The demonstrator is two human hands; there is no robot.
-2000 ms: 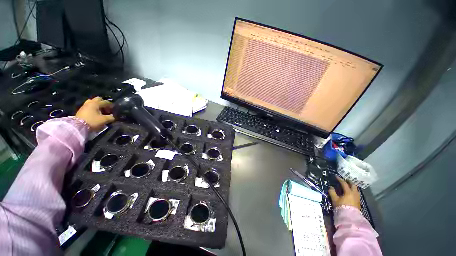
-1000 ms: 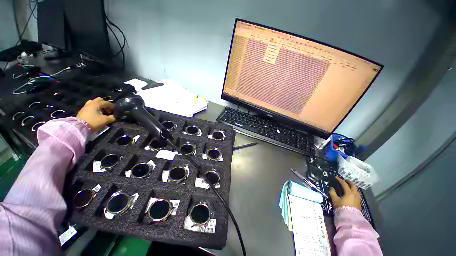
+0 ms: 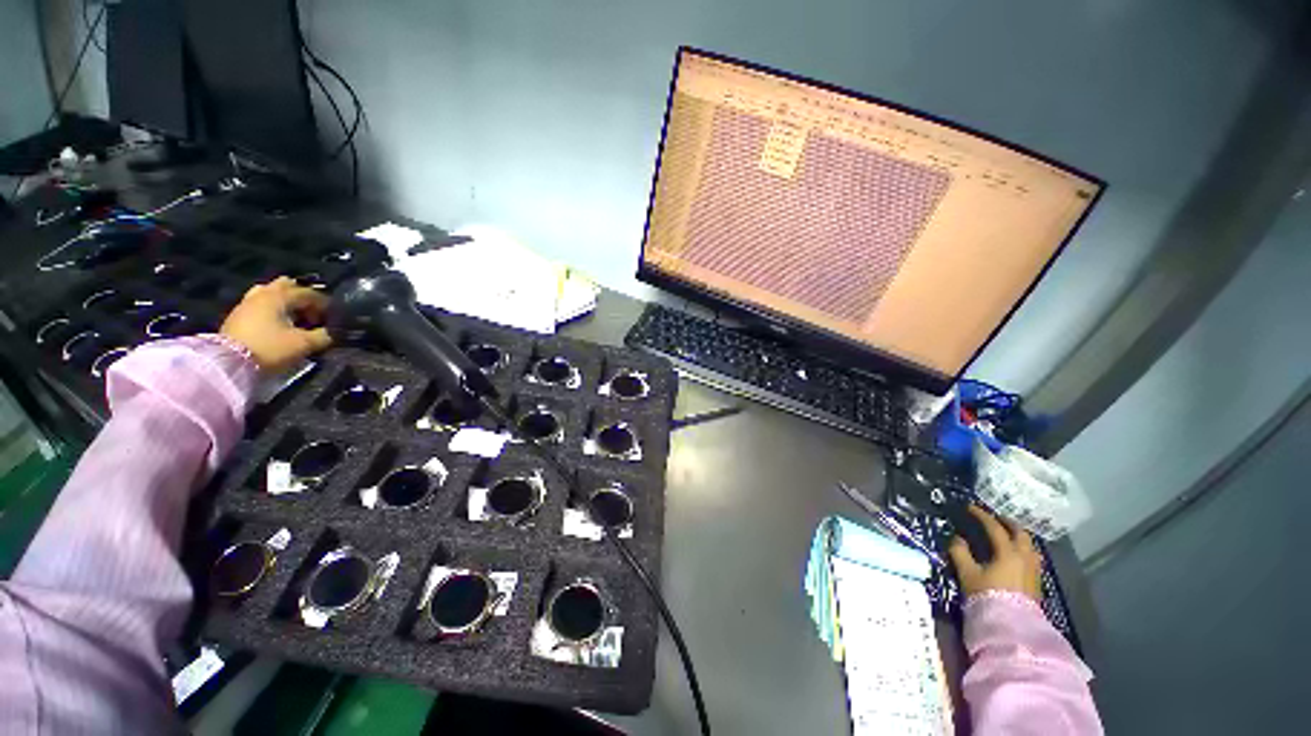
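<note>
My left hand [image 3: 273, 328] is at the round head of the black barcode scanner [image 3: 410, 334], over the tray's far left part. The fingers are curled; whether they grip the scanner or a small dark thing beside it is unclear. The scanner's handle points towards the tray's middle and its cable runs down to the right. The black foam tray [image 3: 431, 664] holds round dark watch units [image 3: 460, 601] in square pockets, with white labels. My right hand [image 3: 1002, 561] rests over the black computer mouse [image 3: 973, 535]. The monitor [image 3: 805, 216] shows a dense spreadsheet with a small pale menu-like box near its top.
A keyboard [image 3: 769, 377] lies below the monitor. A written record sheet [image 3: 891, 654] with light-blue pages lies left of my right forearm, thin sticks [image 3: 884, 513] above it. A white basket [image 3: 1032, 489] stands at the right. Papers [image 3: 496, 281] lie behind the tray. Another watch tray is at the left.
A small pale box has appeared near the top of the spreadsheet since the oldest frame. Both hands and the scanner stay nearly in place.
</note>
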